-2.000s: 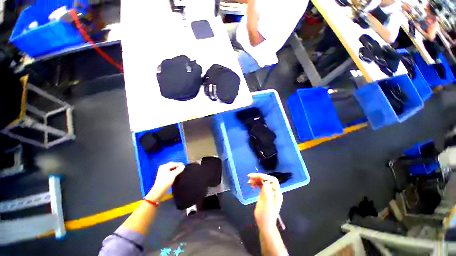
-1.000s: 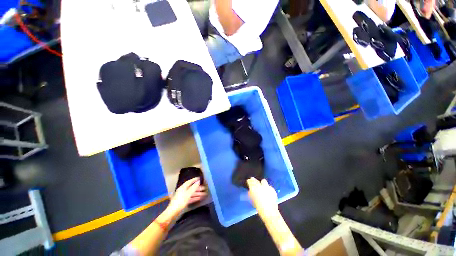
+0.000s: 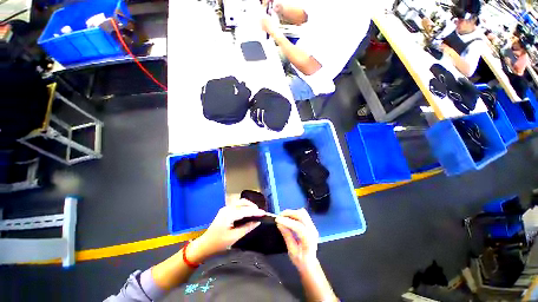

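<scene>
A black sewn piece [image 3: 262,236] hangs at my lap between both hands. My left hand [image 3: 233,223] grips its upper left edge. My right hand [image 3: 299,231] is at its upper right edge with fingertips pinched. A thin pale sliver shows between the fingertips; what it is I cannot tell. Another black piece [image 3: 253,197] lies on the brown bench top [image 3: 240,171] just beyond my hands. The light blue bin [image 3: 348,189] on the right holds several black pieces [image 3: 312,171]. The dark blue bin [image 3: 194,206] on the left holds dark pieces [image 3: 197,165] at its far end.
A white table [image 3: 189,71] ahead bears two rounded black pouches [image 3: 226,100] and a flat dark patch [image 3: 253,51]. A person in white [image 3: 330,35] sits at its right side. Other blue bins [image 3: 377,154] stand at the right. A metal frame [image 3: 69,230] is at the left.
My right hand has left the light blue bin and come to my lap beside my left hand. A black piece is now held there. The view has shifted, with the table further right.
</scene>
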